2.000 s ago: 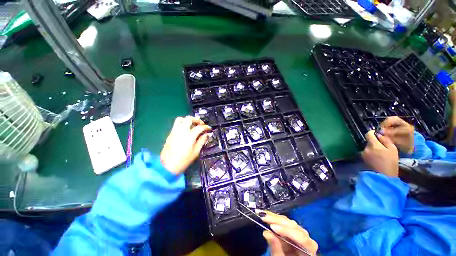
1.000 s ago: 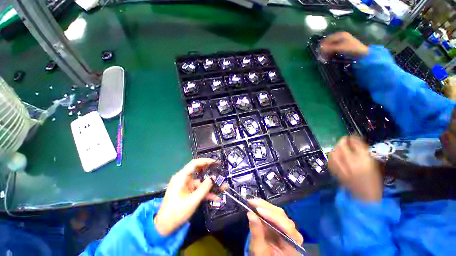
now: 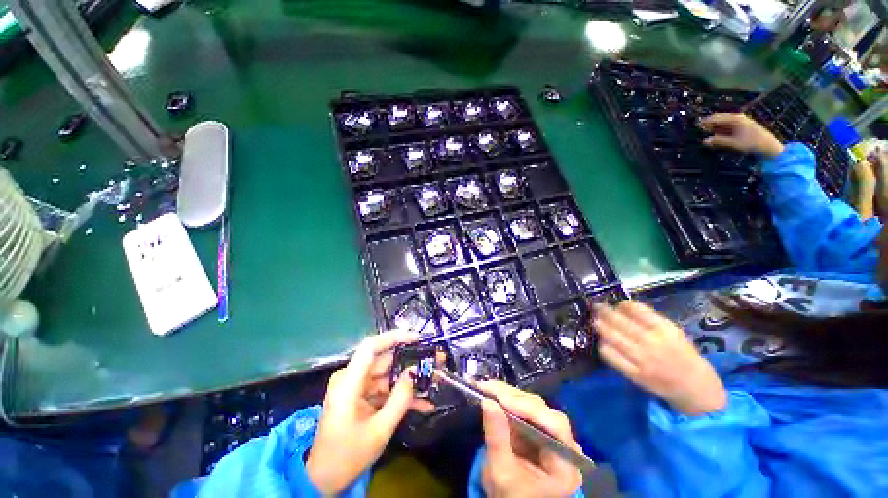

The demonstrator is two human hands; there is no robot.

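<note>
My left hand (image 3: pixel 358 413) holds a small black watch module (image 3: pixel 421 372) between thumb and fingers, over the near left corner of the blister tray (image 3: pixel 391 258). My right hand (image 3: pixel 526 438) holds metal tweezers (image 3: pixel 467 387) like a pen. The tweezer tips are at the right side of the module; whether they touch an inner part is too small to tell. The tray holds modules with silvery parts in most pockets; several pockets are bare, one of them at the left of the fourth row. My hands partly hide the nearest row.
At left lie a grey case (image 3: pixel 204 175), a white device (image 3: pixel 168 275), a purple strip (image 3: pixel 224 270), pale scraps and a metal post (image 3: pixel 102 83). Loose black housings lie beyond. At right, another person's hands (image 3: pixel 662 355) reach in, one over my tray's near right corner, one over a second tray (image 3: pixel 643 146).
My left hand took a module from the fourth row's left pocket and brought it nearer me, to the tweezers. The neighbour's hand moved onto my tray's near right corner. The view shifted slightly.
</note>
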